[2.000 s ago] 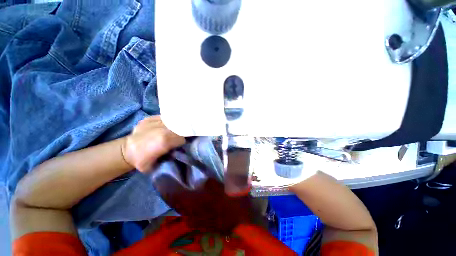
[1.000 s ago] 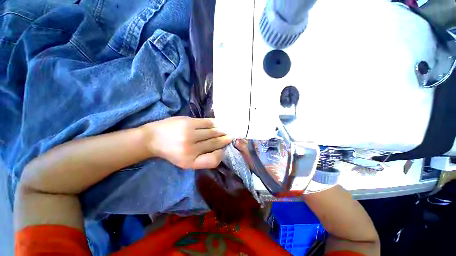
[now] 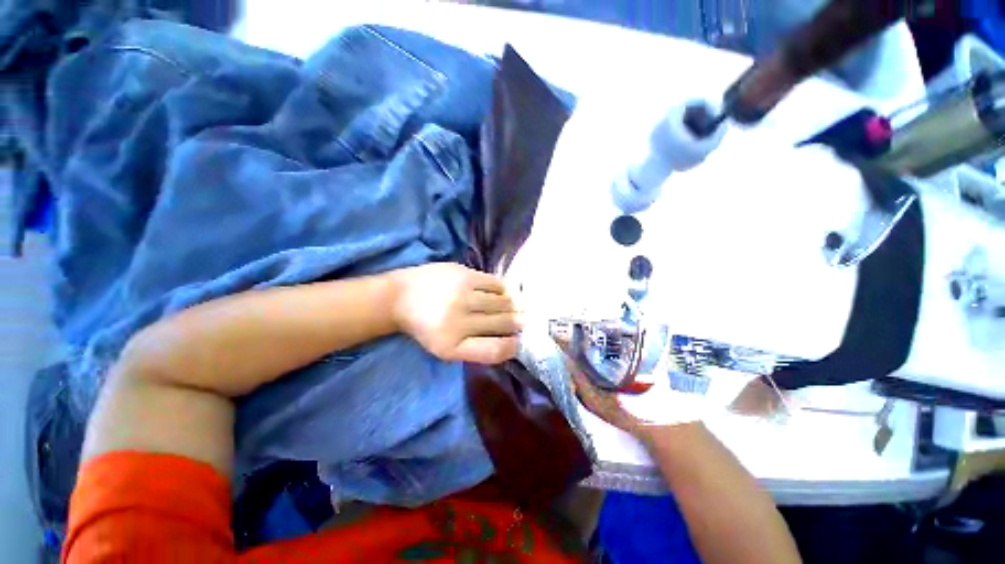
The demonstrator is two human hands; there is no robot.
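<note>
The blue denim garment [image 3: 287,209] lies spread at the left of the machine and drapes toward my lap. A dark brown strip [image 3: 523,143] runs along its right edge, above and below my left hand [image 3: 461,314]. My left hand is bare and closed on the garment edge with the strip, left of the needle area. My right hand [image 3: 601,397] lies at the right side of the edge, partly behind the shiny curved guard [image 3: 634,353]; its fingertips and grip are unclear. The white sewing machine head [image 3: 738,242] covers part of the work area.
The white table's front edge [image 3: 771,488] curves below the machine. A blue crate [image 3: 645,529] is under it. A brown and white post [image 3: 683,138] rises above the head. A cone with a magenta top [image 3: 878,130] stands behind at the right. My orange sleeve [image 3: 149,507] is at lower left.
The view has shifted and widened, showing more table and strip. My left hand stays closed at the garment edge. My right hand, mostly hidden before, now shows more beside the guard.
</note>
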